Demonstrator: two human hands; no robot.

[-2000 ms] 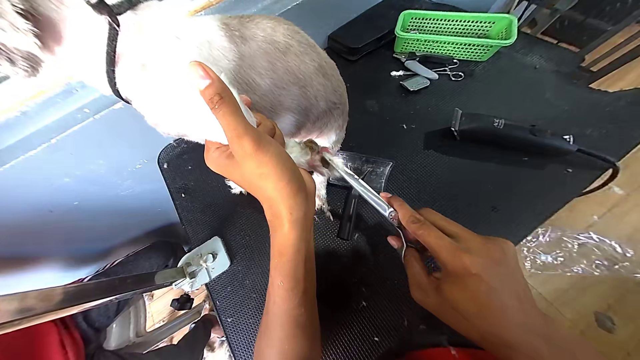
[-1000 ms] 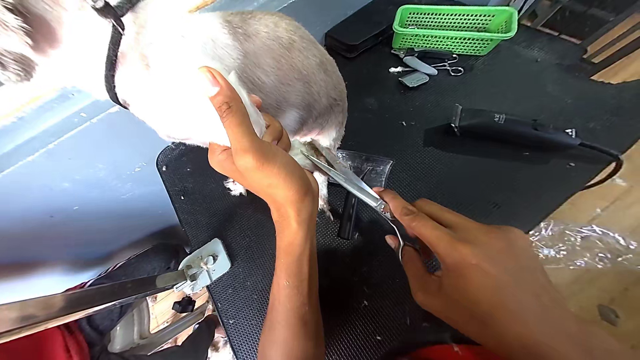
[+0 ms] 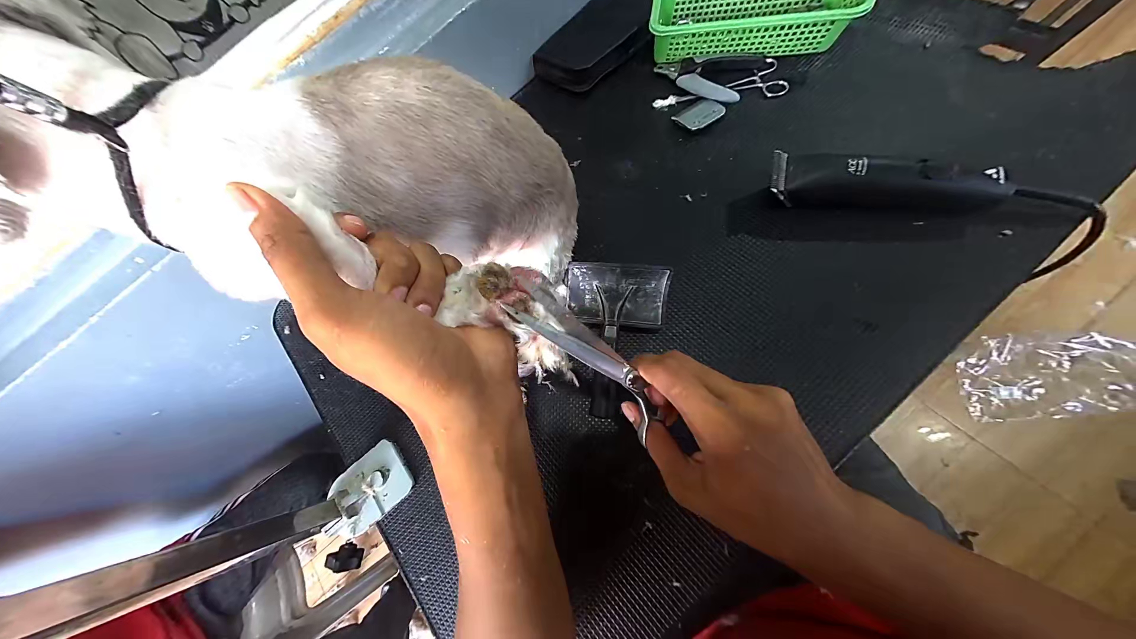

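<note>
A short-clipped dog (image 3: 444,151) with white and grey-brown fur stands on the black grooming table, a black strap (image 3: 124,169) around its neck. My left hand (image 3: 382,311) holds one of its legs (image 3: 470,297) near the paw, fingers wrapped over the fur. In my right hand (image 3: 710,426) are metal grooming scissors (image 3: 577,346), my fingers at the finger rings. The blades are slightly apart, with their tips at the discoloured, matted fur of the held leg. Just behind the blades lies a slicker brush (image 3: 619,295) with a black handle.
A black clipper (image 3: 887,182) with its cord lies at the right. Toward the back are a green plastic basket (image 3: 754,37), a black case (image 3: 590,44), nail clippers (image 3: 706,87) and forceps (image 3: 763,80). A metal arm with a clamp (image 3: 373,488) stands at the table's left edge.
The scissor blades were more nearly together two seconds ago, spread wider one second ago, and are slightly apart now. The left hand has kept its hold on the leg.
</note>
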